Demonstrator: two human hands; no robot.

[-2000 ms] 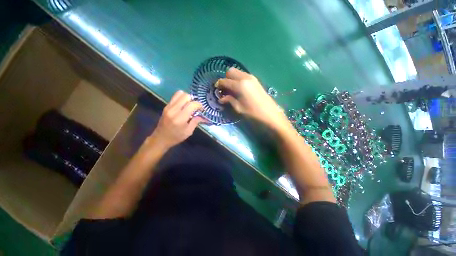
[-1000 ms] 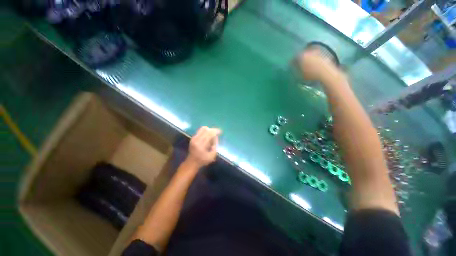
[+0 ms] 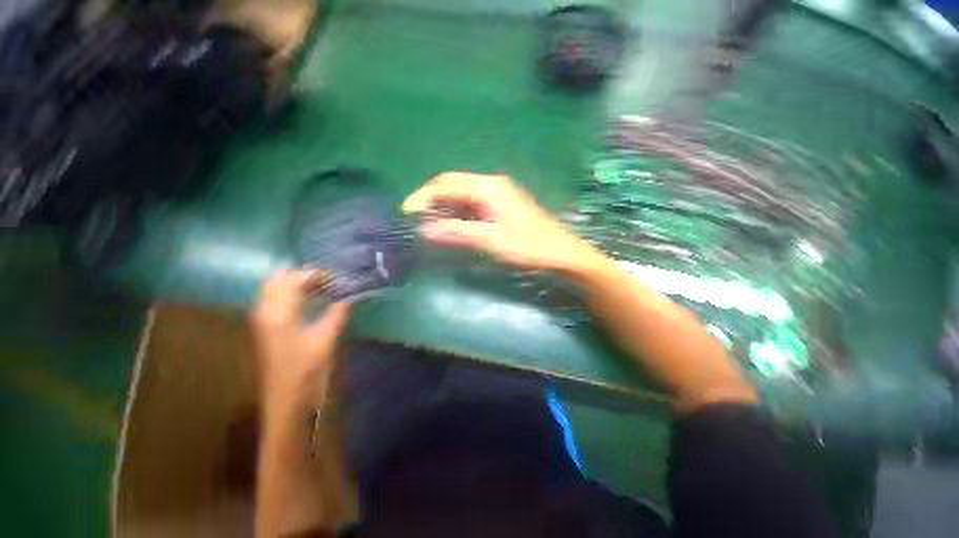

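Note:
The picture is blurred. A black blower wheel [image 3: 352, 231] lies on the green bench near its front edge. My left hand [image 3: 300, 315] is at the wheel's near rim, with thumb and fingers around the edge. My right hand [image 3: 478, 221] is just right of the wheel, above the bench, with its fingers bent and thumb apart; I see nothing clear between them. Another black wheel [image 3: 580, 47] lies at the back of the bench.
Small green rings and metal parts [image 3: 715, 210] are spread over the right of the bench. A black pile of wheels [image 3: 116, 116] is at the far left. An open carton [image 3: 189, 420] stands below the bench edge at the left, with a dark thing inside.
The view has turned. A wheel now lies at my left hand, where the bench was bare. My right hand has come back from the far wheel. My left hand has opened around the near wheel's rim.

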